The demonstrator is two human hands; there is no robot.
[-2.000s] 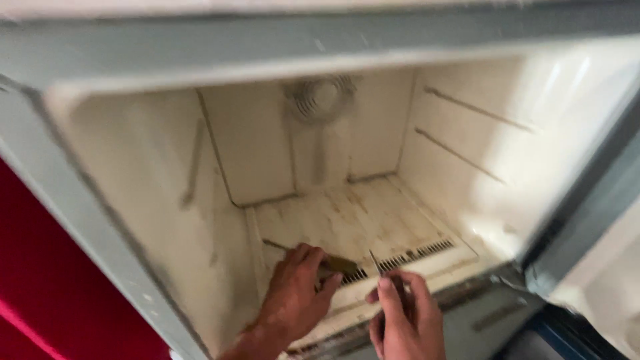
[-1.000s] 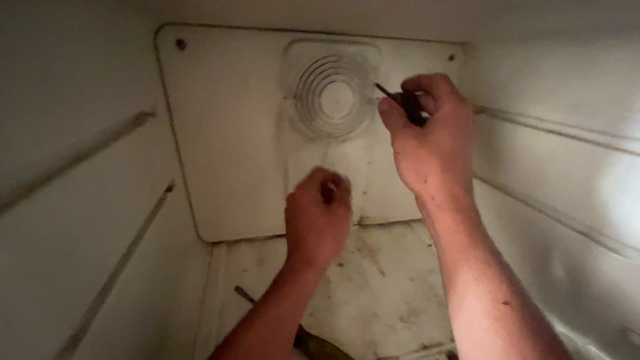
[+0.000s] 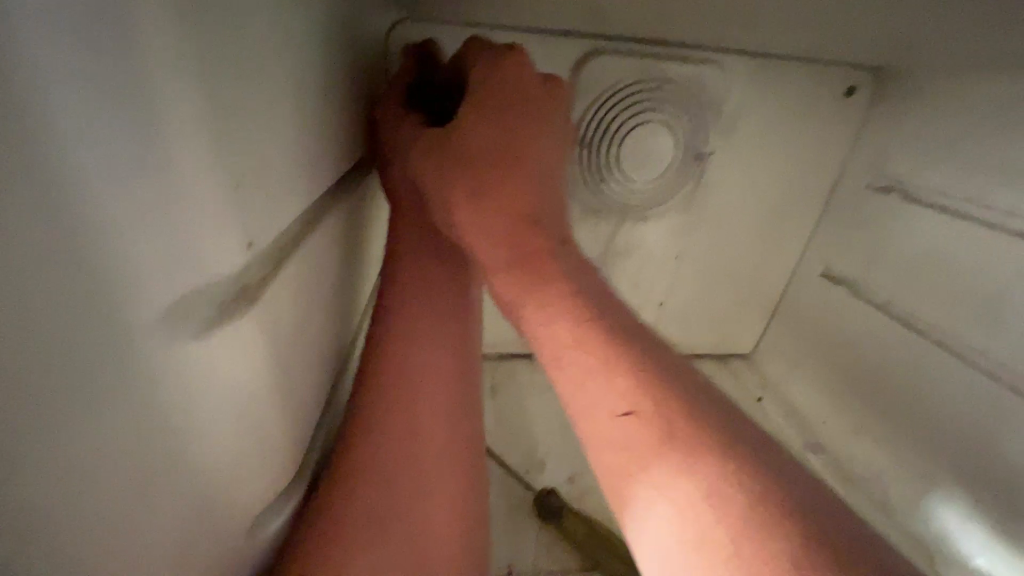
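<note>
Both hands meet at the upper left corner of the vented back panel (image 3: 752, 240) inside a fridge or freezer compartment. My right hand (image 3: 504, 152) is curled in front, around what looks like a small dark-handled screwdriver (image 3: 436, 96); its tip is hidden. Largely covered by it, my left hand (image 3: 394, 120) is beside the left wall, and whether it holds anything cannot be told. A second screwdriver (image 3: 580, 528), with a yellowish handle and thin shaft, lies on the compartment floor, partly behind my right forearm.
Round vent rings (image 3: 644, 152) stand out on the panel, right of my hands. A dark screw or screw hole (image 3: 850, 91) shows at its upper right corner. Shelf ledges run along the left wall (image 3: 240, 296) and the right wall (image 3: 928, 320). The floor (image 3: 520, 400) is stained.
Both hands have risen from near the floor grille to the panel's upper left corner, my right hand crossing over from beside the vent. The view has moved deep into the compartment.
</note>
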